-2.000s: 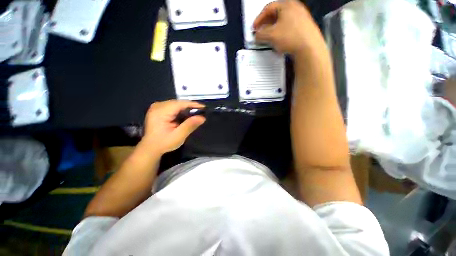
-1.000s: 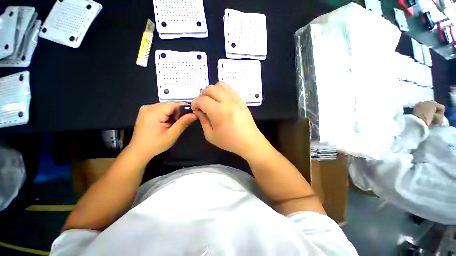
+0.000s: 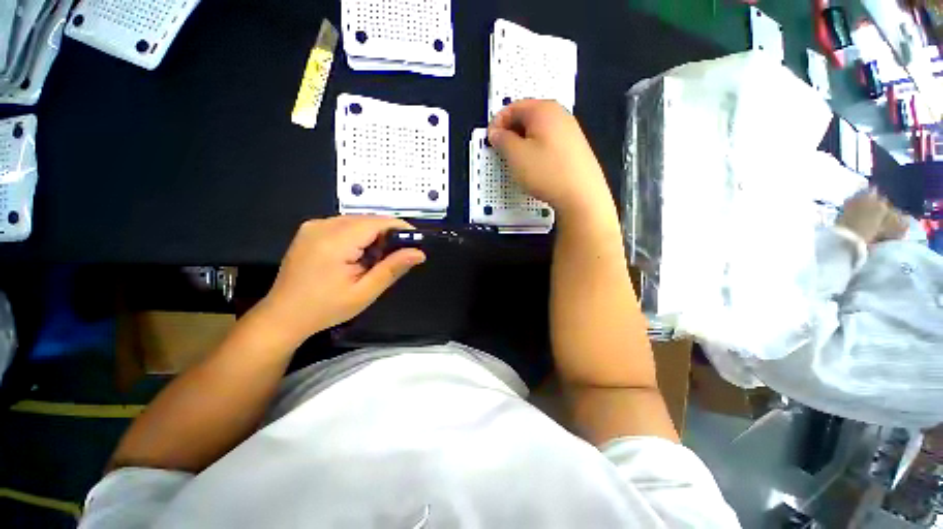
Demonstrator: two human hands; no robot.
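My left hand point(image 3: 346, 269) pinches a black pad sheet point(image 3: 439, 240) with white spots along its top, at the table's front edge. My right hand point(image 3: 543, 150) is over the upper left corner of the near right stack of perforated cover plates point(image 3: 507, 201), fingertips together at that corner; whether a pad is between them is hidden. Another plate stack point(image 3: 533, 64) lies just behind, its lower part covered by my hand. A stack with dark pads at its four corners point(image 3: 393, 155) lies to the left, with a further stack point(image 3: 398, 31) behind it.
A yellow cutter point(image 3: 314, 85) lies left of the middle stacks. More plates point(image 3: 134, 26) lie at the far left. A clear plastic bag point(image 3: 724, 196) stands at the right, with a cardboard box point(image 3: 672, 387) below. Another person's hand point(image 3: 871, 217) is beyond the bag.
My right hand has moved from the sheet by my left hand up and right to the near right stack. My left hand still holds the sheet. The camera view has shifted slightly.
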